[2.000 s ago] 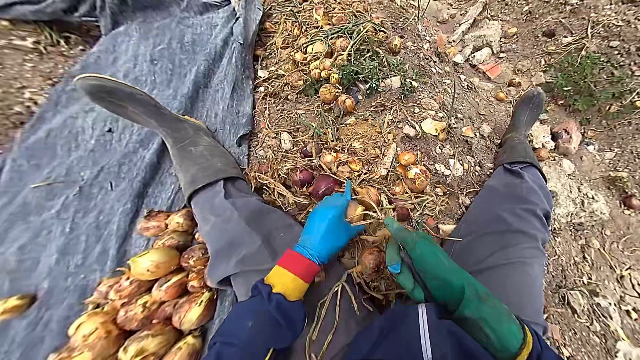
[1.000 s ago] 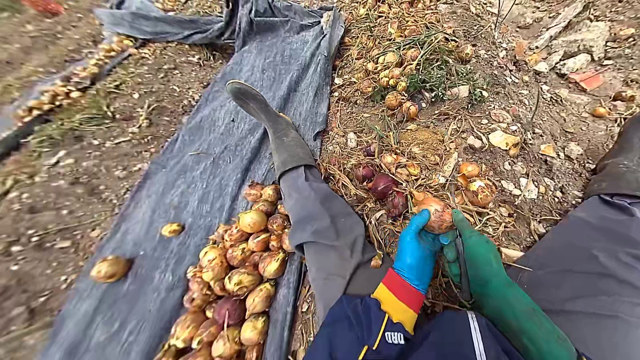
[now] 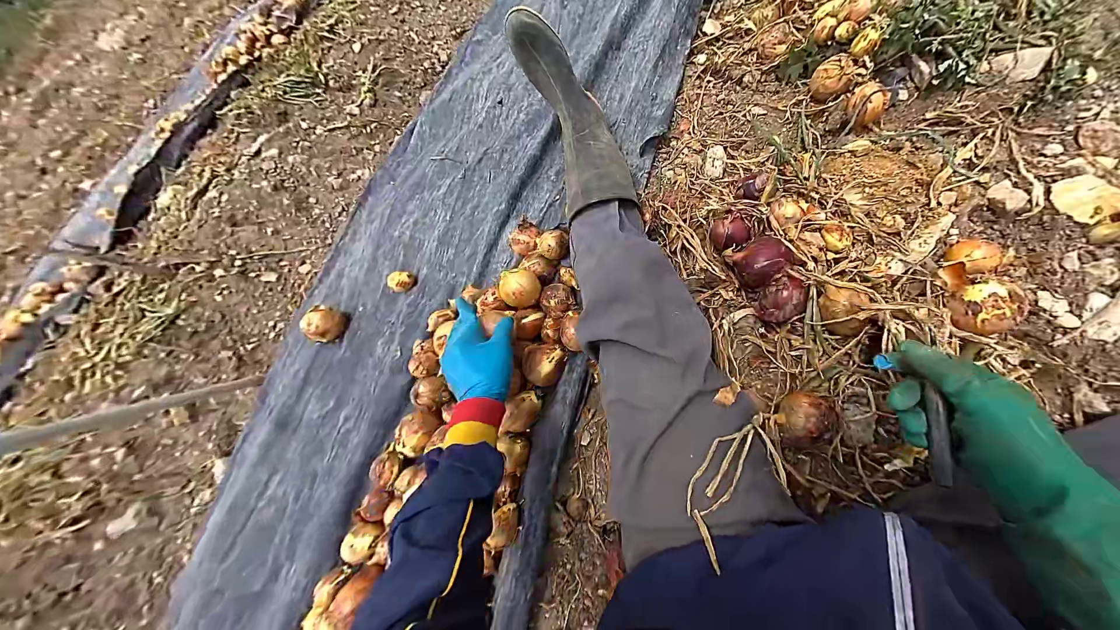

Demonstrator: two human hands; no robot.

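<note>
My left hand (image 3: 479, 354), in a blue glove, rests over the pile of yellow onions (image 3: 522, 287) on the dark fabric sheet (image 3: 350, 420); thumb and fingers are spread, and whether an onion is under the palm cannot be told. My right hand (image 3: 971, 420), in a green glove, is closed around a dark-handled tool (image 3: 938, 433) above the soil at the right. Its blade is not clearly seen. Near it lie an onion (image 3: 805, 418) among dry stalks and several red onions (image 3: 761, 262). Dry stalks (image 3: 731, 464) hang on my trouser leg.
My booted left leg (image 3: 595, 157) stretches between the pile and the soil. Two loose onions (image 3: 323, 324) lie on the sheet. More onions (image 3: 987, 306) and stones (image 3: 1085, 199) are on the right. A second sheet with onions (image 3: 254, 39) runs along the upper left.
My left hand has moved left from beside the right hand, where it held an onion, to the pile on the sheet. The right hand remains over the soil. The view has swung left.
</note>
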